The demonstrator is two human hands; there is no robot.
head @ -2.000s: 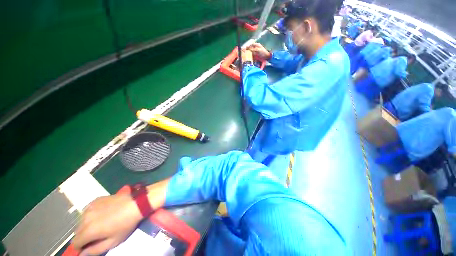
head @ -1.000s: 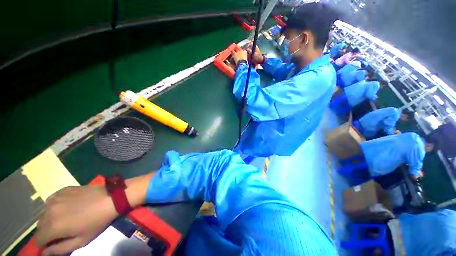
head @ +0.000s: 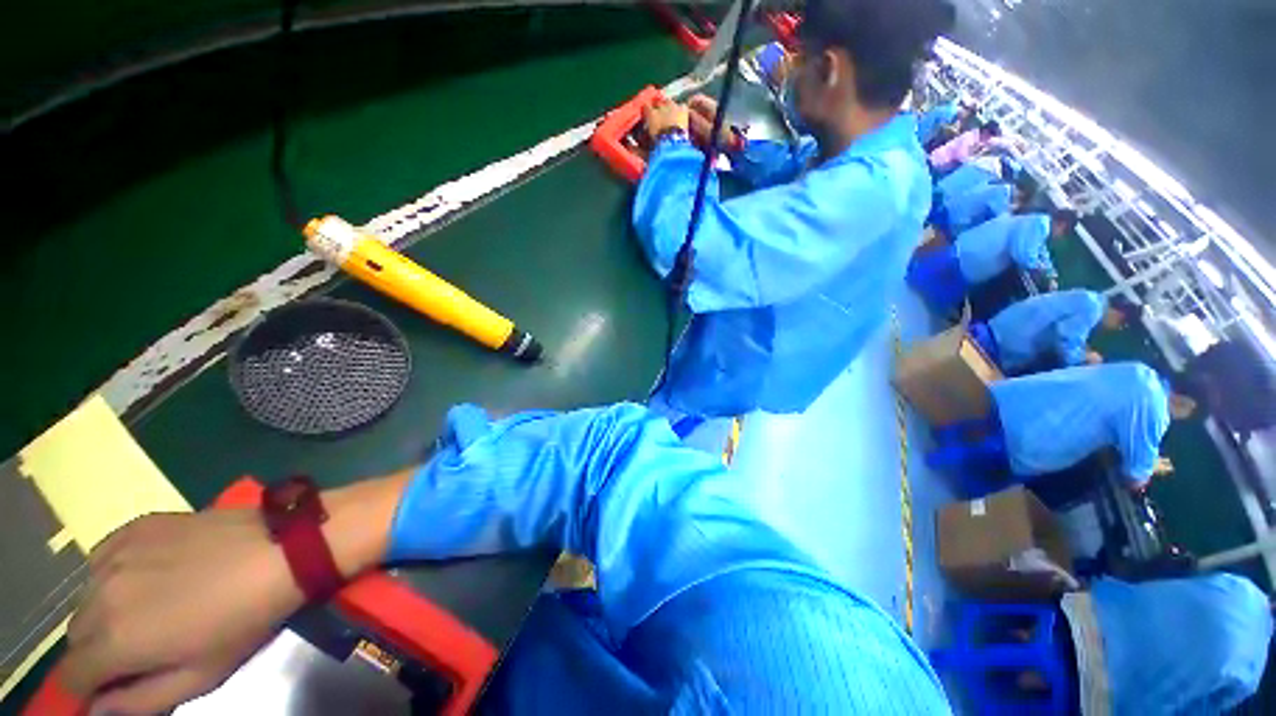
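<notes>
My right hand (head: 175, 609) is at the lower left with a dark red wristband, over a red frame (head: 420, 629). The back of the hand faces me and the fingertips are cut off or hidden, so whether they grip anything does not show. Inside the frame lies an opened tablet (head: 301, 678) with a bright, shiny area and dark parts near the frame's right side; the bottom edge cuts it off. A flat sheet with a pale yellow end (head: 105, 476) and a grey part lies left, just beyond my hand. My left hand is not in view.
A round dark dish (head: 319, 367) and a yellow electric screwdriver (head: 420, 291) lie on the green bench beside the chipped white rail (head: 252, 301). A person in a blue smock (head: 798, 266) works at another red frame (head: 623, 133). Cardboard boxes (head: 987, 539) stand right.
The view has shifted, so the dish, screwdriver and neighbour sit further left and higher. My right hand stays over the framed tablet; the bright area in the tablet now looks shiny rather than plain white.
</notes>
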